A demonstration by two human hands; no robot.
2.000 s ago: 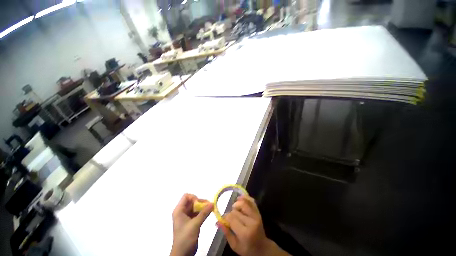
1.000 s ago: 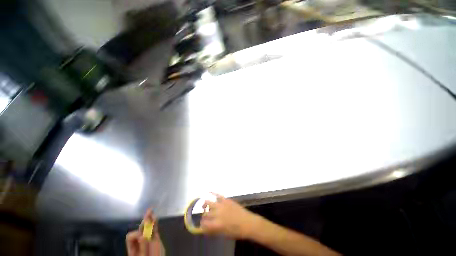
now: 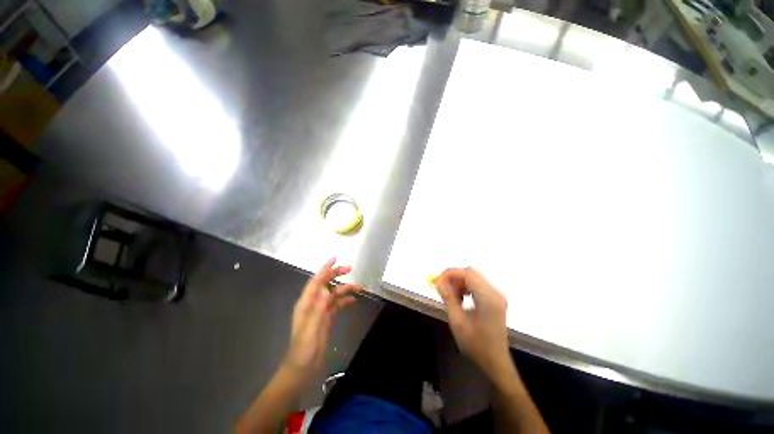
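Note:
The white sheet [image 3: 577,203] lies on top of the pile on the metal table, its near left corner close to my waist. My right hand [image 3: 472,307] is over the sheet near that corner and pinches a small yellow tape piece [image 3: 434,280] between thumb and finger. The yellow tape roll [image 3: 342,214] lies flat on the bare metal, left of the sheet. My left hand [image 3: 321,307] is at the table's front edge, fingers apart and empty, just below the roll.
The shiny metal table top [image 3: 272,144] extends left of the pile. A dark grey cloth [image 3: 373,30] lies at its far side. A black-framed stool [image 3: 127,254] stands on the floor at the left. A sewing machine [image 3: 738,51] shows at the far right.
The view has turned down and left towards the sheet's corner. The tape roll has left my right hand and lies on the metal. The tape piece has passed from my left hand to my right.

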